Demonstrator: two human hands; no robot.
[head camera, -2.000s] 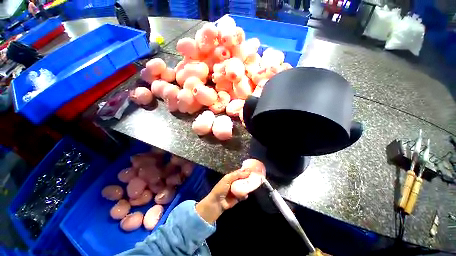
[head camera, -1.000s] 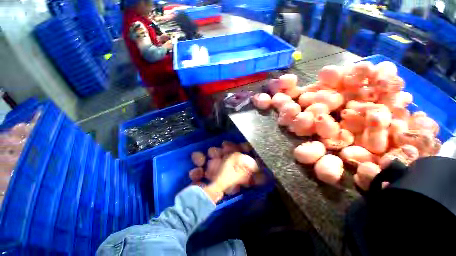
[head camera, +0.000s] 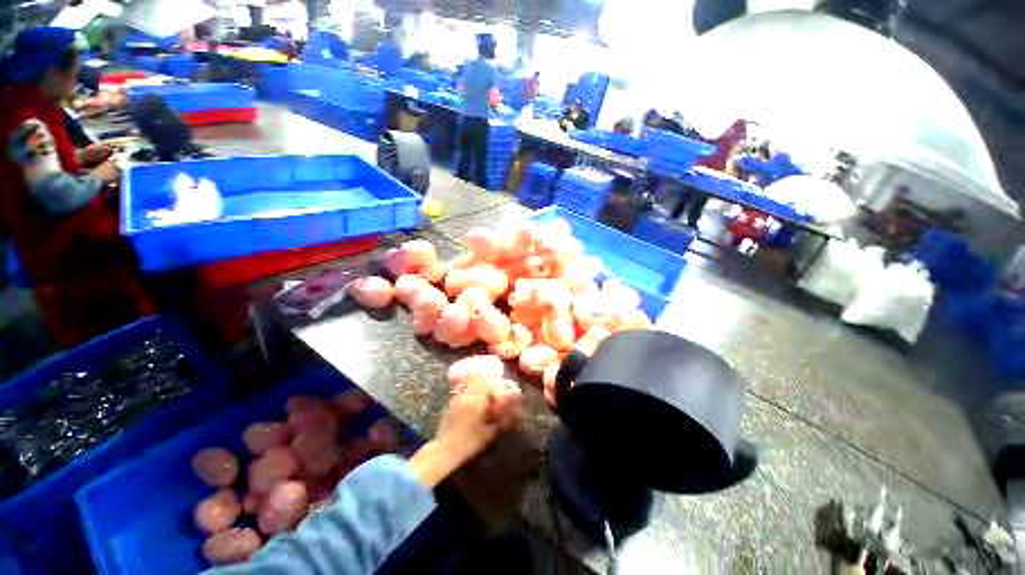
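Observation:
My left hand (head camera: 470, 418), in a light blue sleeve, is at two flesh-pink hollow pieces (head camera: 477, 368) near the bench's front edge. Its fingers cover part of the right-hand piece; whether they grip it cannot be told from the blur. More pink pieces are heaped (head camera: 528, 281) just behind. My right hand is not in view. A thin silvery shaft (head camera: 610, 541) shows at the bottom edge, below the black drum-shaped fan. The blue bin (head camera: 118, 505) at lower left holds several pink pieces.
The black fan (head camera: 658, 399) stands right of my left hand. Blurred wooden-handled tools (head camera: 871, 539) lie at lower right. A blue tray over a red one (head camera: 270, 225) is at left, a blue tray (head camera: 652, 264) behind the heap, a bin of dark shiny parts (head camera: 96, 393) far left. A person in red stands at left.
My left hand held a pink piece at the tool tip, then moved to the lower bin, and is now up at the bench pieces. The view swung left, then back right and higher.

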